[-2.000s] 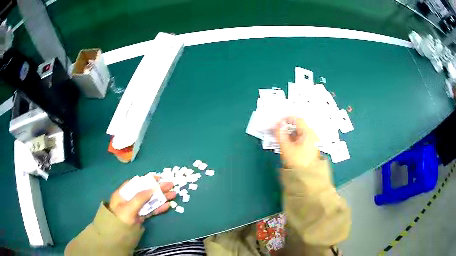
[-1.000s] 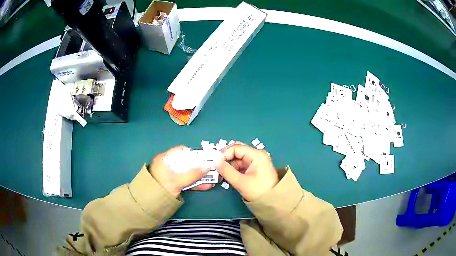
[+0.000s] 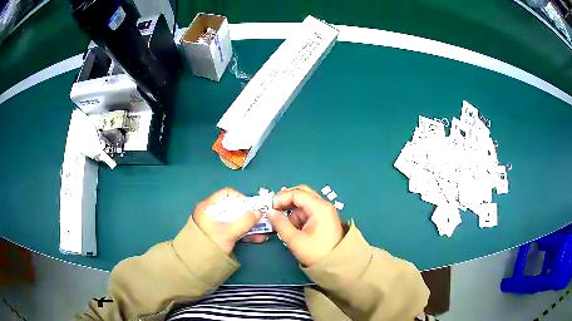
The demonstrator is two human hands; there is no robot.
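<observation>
My left hand (image 3: 222, 221) holds a stack of white cards (image 3: 233, 207) at the front middle of the bench. The thumb lies on top and a printed edge shows below it. My right hand (image 3: 308, 224) is at the stack's right end, thumb and forefinger pinched together at a card's edge. Whether a small piece is between the fingertips cannot be told. Several small white squares (image 3: 332, 195) lie behind and beside my right hand; others are partly hidden by the hands. A loose pile of white cards (image 3: 453, 168) lies at the right.
A long white carton (image 3: 279, 81) lies diagonally behind my hands, orange (image 3: 230, 152) at its open end. A small open carton (image 3: 209, 53) stands behind. A black-and-white boxed unit (image 3: 147, 135), black tube (image 3: 122, 44) and narrow white box (image 3: 79, 204) are left. A blue stool (image 3: 538, 266) stands right.
My right hand has come from the card pile to the stack in my left hand, and its fingers now pinch at the stack's right end. The camera view has shifted.
</observation>
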